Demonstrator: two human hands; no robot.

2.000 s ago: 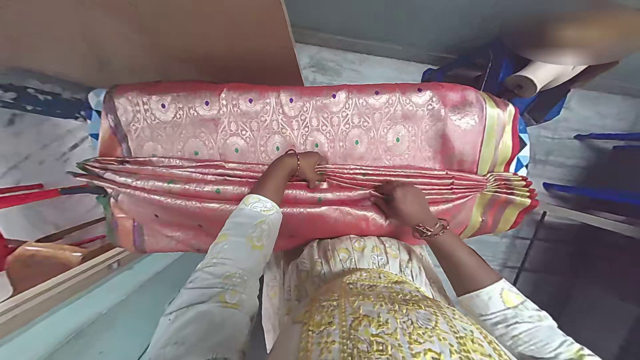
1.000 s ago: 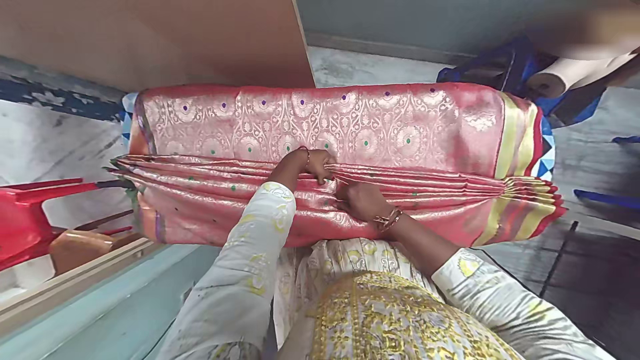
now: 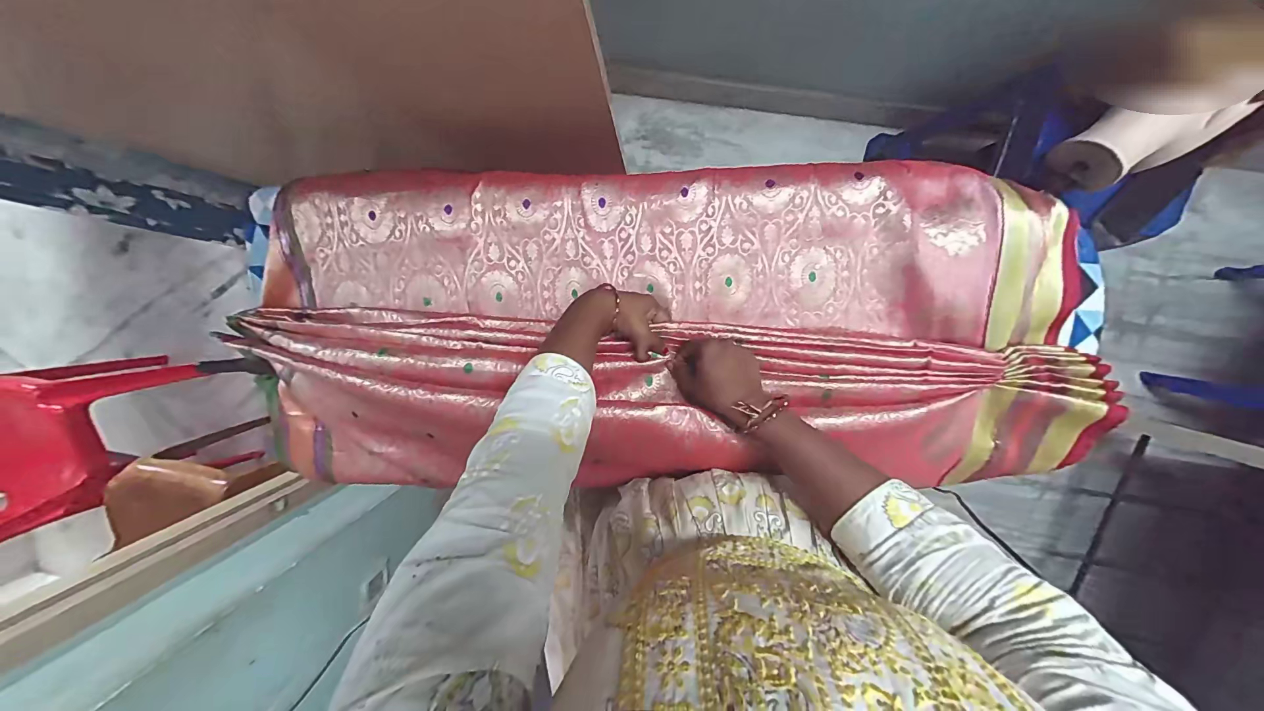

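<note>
A pink and gold brocade sari (image 3: 632, 237) lies over a long padded surface, whose blue and white patterned cover (image 3: 1089, 296) shows at the right end. Long pleats (image 3: 889, 355) run across the sari, stacked closely at the right border and fanning looser at the left. My left hand (image 3: 632, 318) grips the pleats near the middle with its fingers bent over the folds. Just right of it, my right hand (image 3: 719, 373) is closed on the same folds, its fingertips mostly hidden. The two hands are close together.
A red plastic chair (image 3: 59, 434) is at the left, beside a brown object (image 3: 163, 494). A brown board (image 3: 326, 79) stands beyond the sari. Pale rolled material (image 3: 1116, 148) rests on something blue at upper right. A cable (image 3: 997, 538) hangs at lower right.
My right hand has moved left along the pleats, closer to my left hand, since two seconds ago. Both hands still hold the folds.
</note>
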